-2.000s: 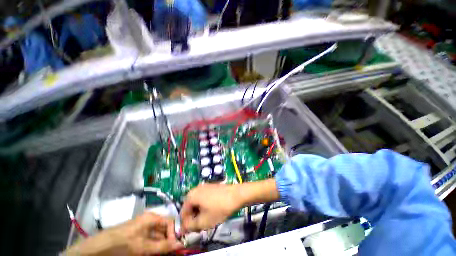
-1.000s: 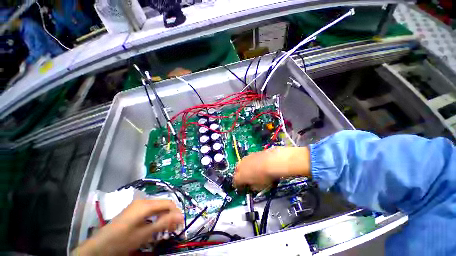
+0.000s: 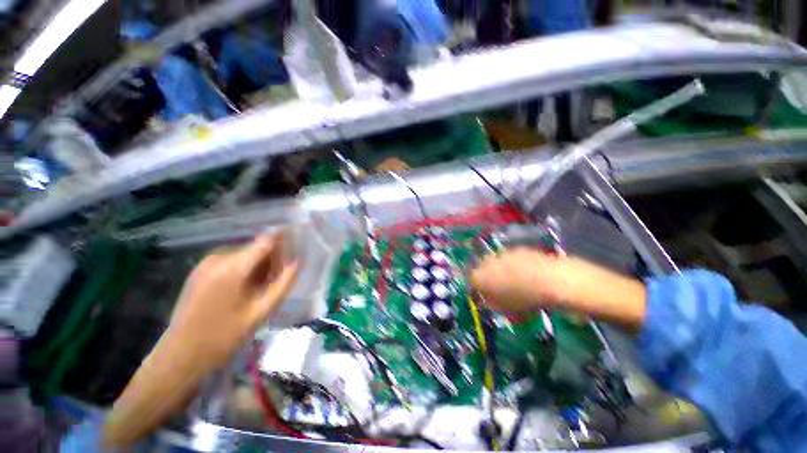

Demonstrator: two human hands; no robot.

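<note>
The green circuit board (image 3: 398,345) fills the open grey metal enclosure (image 3: 619,199), and the picture is blurred. A double row of capacitors (image 3: 431,290) stands mid-board. My right hand (image 3: 518,279) is over the board just right of the capacitors, fingers curled; I cannot tell whether it holds anything. A yellow wire (image 3: 482,341) runs down below it. My left hand (image 3: 234,287) is raised at the enclosure's left wall, fingers bent, and its hold is too blurred to tell. Red wires (image 3: 500,215) loop across the board's far side.
A long white shelf (image 3: 495,80) crosses behind the enclosure. A thick white cable (image 3: 619,128) sticks out over the far right corner. Dark cables and a red wire (image 3: 263,398) lie by the near left wall, beside a white block (image 3: 292,351). People in blue smocks are beyond the shelf.
The view has shifted, so the enclosure sits further right. My left hand has risen from the near left cables to the left wall. My right hand has moved up beside the capacitors.
</note>
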